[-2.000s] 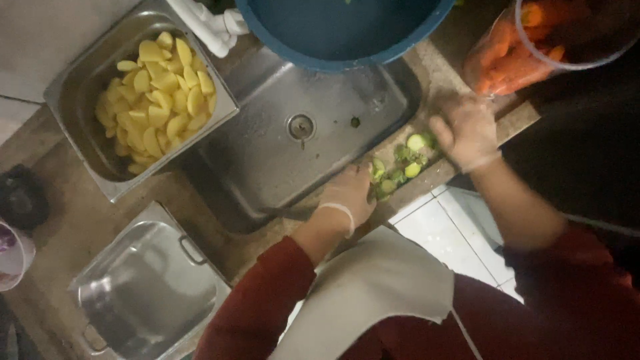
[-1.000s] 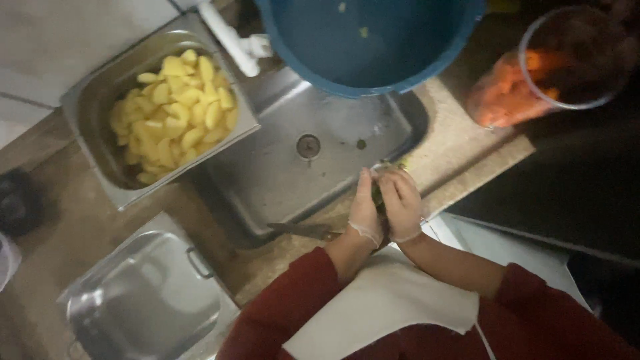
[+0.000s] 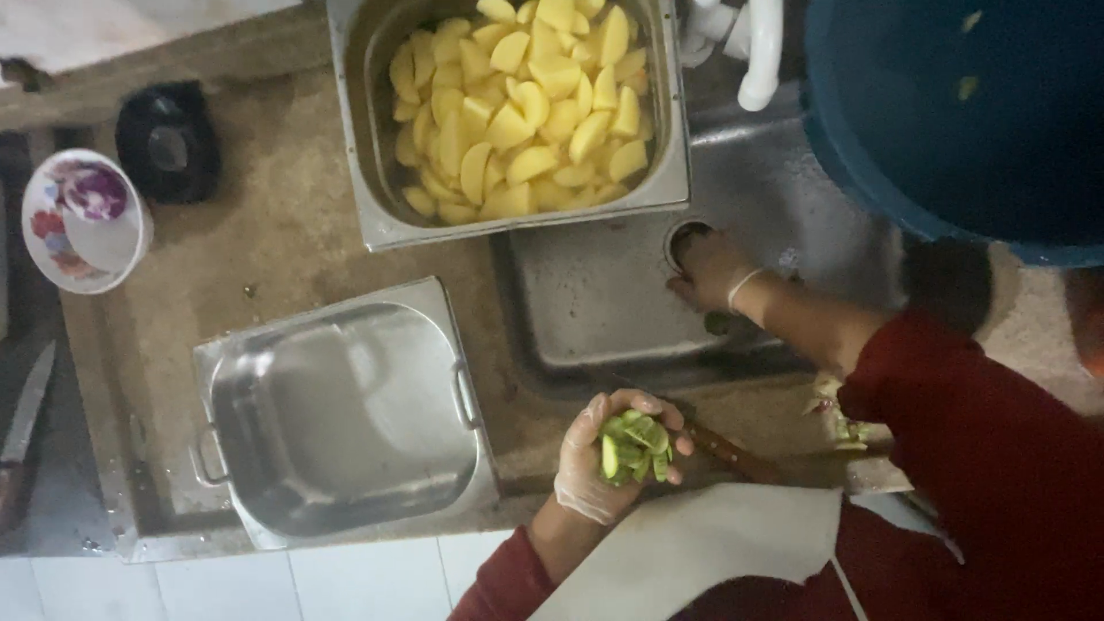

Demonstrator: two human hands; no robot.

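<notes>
My left hand [image 3: 617, 457], in a clear thin glove, cups a heap of sliced green vegetable pieces [image 3: 636, 444] above the counter's front edge. My right hand [image 3: 711, 267], gloved too, reaches down into the steel sink [image 3: 595, 319] with its fingers at the drain [image 3: 686, 237]; whether it grips anything is hidden. A dark green scrap [image 3: 718, 323] lies in the sink near that hand. On the counter beside my left hand lies a knife with a brown handle [image 3: 733, 453]. More green and reddish scraps [image 3: 841, 418] rest on the edge near my right sleeve.
A steel pan [image 3: 354, 228] of cut potatoes overlaps the sink. Another steel pan [image 3: 470, 466] with handles stands lower left. A large blue tub [image 3: 862, 194] and a white pipe [image 3: 761, 60] are at the upper right. At the left are a bowl [image 3: 108, 246] with purple onion and a knife [image 3: 30, 405].
My hands were together at the sink's front edge; now they are apart, the left holding the green pieces and the right at the drain. The view has shifted left.
</notes>
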